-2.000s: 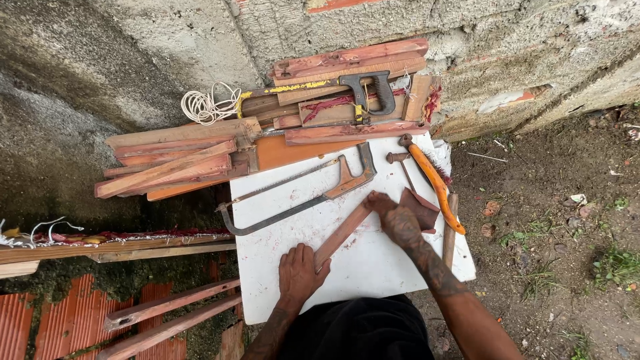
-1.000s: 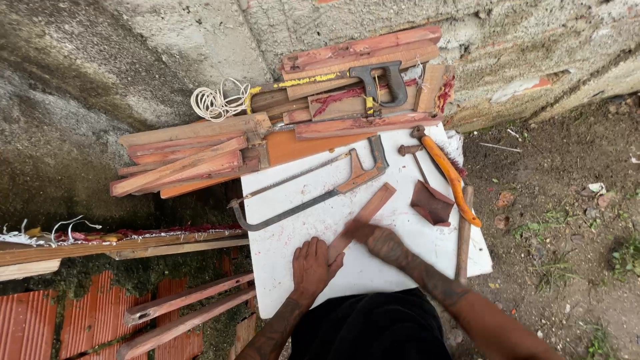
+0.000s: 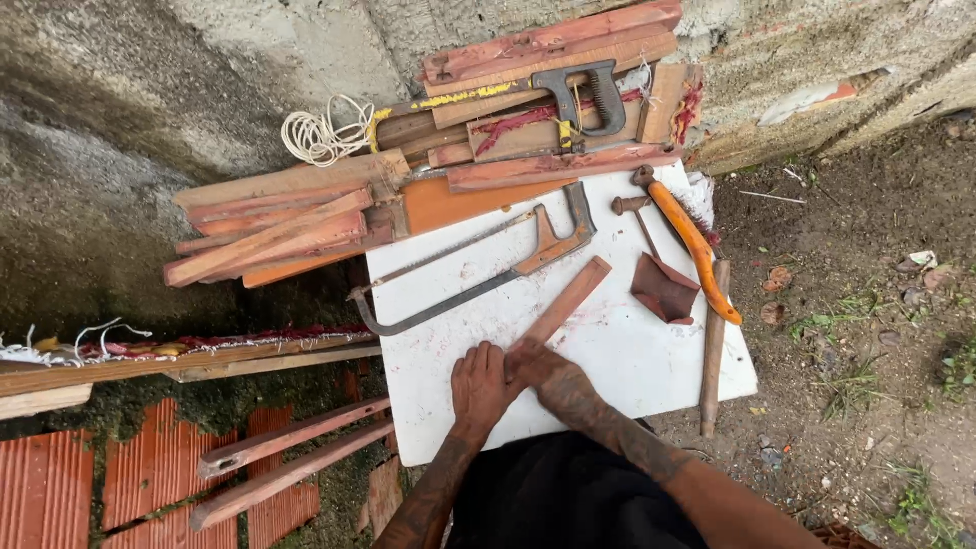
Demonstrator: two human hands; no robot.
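A flat reddish wood strip (image 3: 568, 300) lies slantwise on a white board (image 3: 610, 366). My left hand (image 3: 482, 385) is closed on its near end, and my right hand (image 3: 545, 374) rests over the strip right beside it; what its fingers hold is hidden. Just beyond my hands lies a hacksaw with a worn wooden-coloured handle (image 3: 545, 248). To the right are a folded piece of dark red sandpaper (image 3: 665, 290), a small rusty hammer (image 3: 631, 204) and a tool with an orange handle (image 3: 690, 240). A wooden stick (image 3: 714, 351) lies at the board's right edge.
Stacked wood pieces (image 3: 274, 229) and a second hacksaw (image 3: 602, 99) lie behind, beside coiled white cord (image 3: 324, 137), against a rough concrete wall (image 3: 290, 46). At left are a long plank (image 3: 191, 366), two wooden bars (image 3: 297, 438) and red hollow bricks (image 3: 160, 465). Soil (image 3: 862, 305) lies right.
My right hand has moved down along the wood strip, from its upper part towards my left hand, baring the far end. The tools lie as before.
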